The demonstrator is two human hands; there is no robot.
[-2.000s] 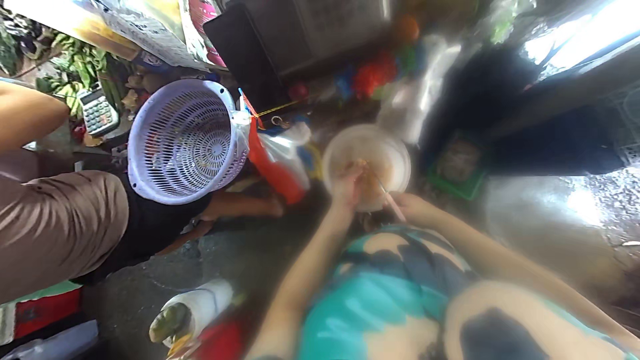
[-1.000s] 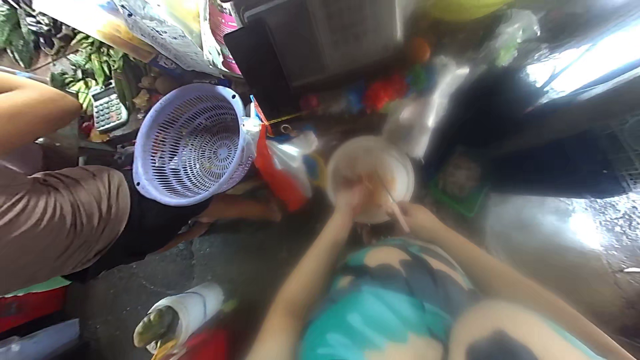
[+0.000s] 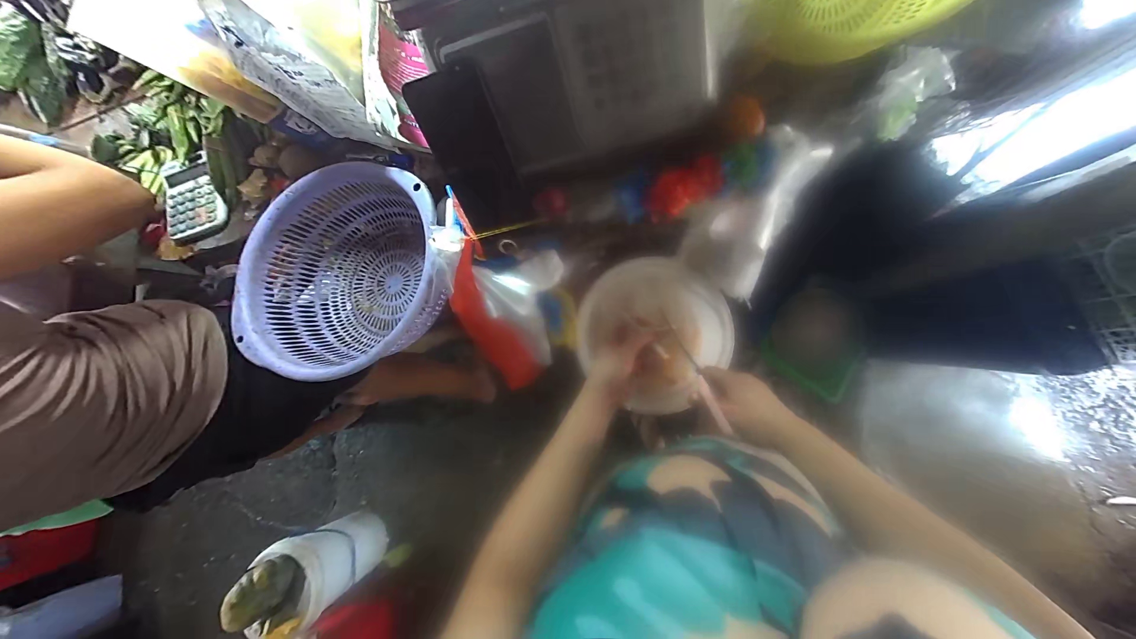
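Observation:
A round whitish tub (image 3: pixel 657 280) stands in front of my lap, with blurred pale orange contents (image 3: pixel 670 368) inside. My left hand (image 3: pixel 628 355) reaches over its lower left rim, and the fingers are bent around something small and pale that blur hides. At the lower right rim my right hand (image 3: pixel 741 399) is closed on the pink handle of a knife-like tool (image 3: pixel 712 404). The tool's thin dark end points into the tub, towards my left fingers. Both hands are blurred.
A purple plastic basket (image 3: pixel 253 266) is at the left, beside a person in a brown shirt (image 3: pixel 115 390). Near it are a calculator (image 3: pixel 193 202), green vegetables and a red plastic bag (image 3: pixel 484 324). A grey crate (image 3: pixel 621 80) and a yellow-green basket (image 3: pixel 834 35) stand beyond. A white container (image 3: pixel 342 550) lies lower left.
The view has shifted, bringing more of the yellow-green basket in at the top. Both hands stay at the tub, and the right still holds the pink handle.

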